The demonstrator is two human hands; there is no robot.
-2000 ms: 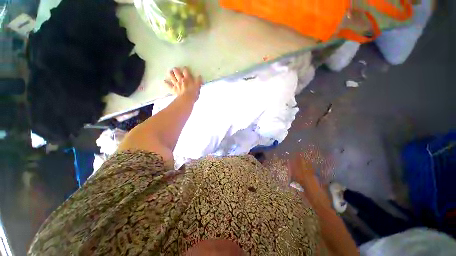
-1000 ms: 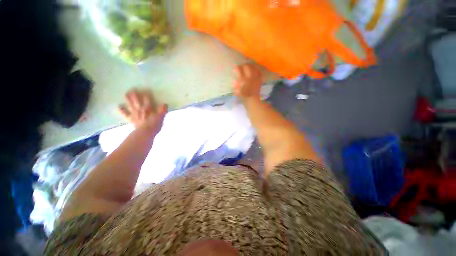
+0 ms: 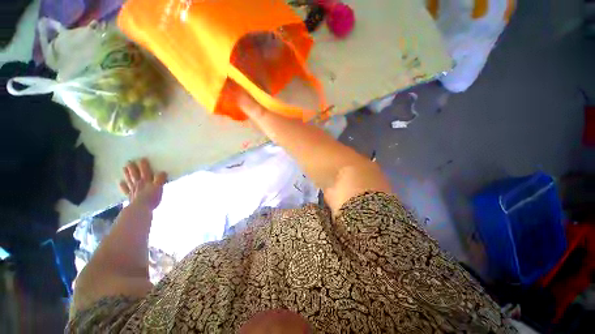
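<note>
The orange carrier bag point(image 3: 189, 49) lies on the pale worktable point(image 3: 378, 59), its open mouth and loop handle facing right and towards me. My right hand point(image 3: 244, 104) reaches into the mouth of the bag; the fingers are hidden inside, so I cannot tell what they hold. My left hand point(image 3: 142, 181) rests on the table's near edge with fingers spread and nothing in it.
A clear knotted bag of green fruit point(image 3: 124, 88) lies left of the orange bag. Black cloth point(image 3: 39, 156) is at the far left. A white cloth pile point(image 3: 202, 209) is below the table edge. A blue basket point(image 3: 522, 228) stands on the floor at right.
My right hand has moved from beside my body to the table edge, then left into the orange bag. The bag's mouth now shows open. My left hand stays on the table edge.
</note>
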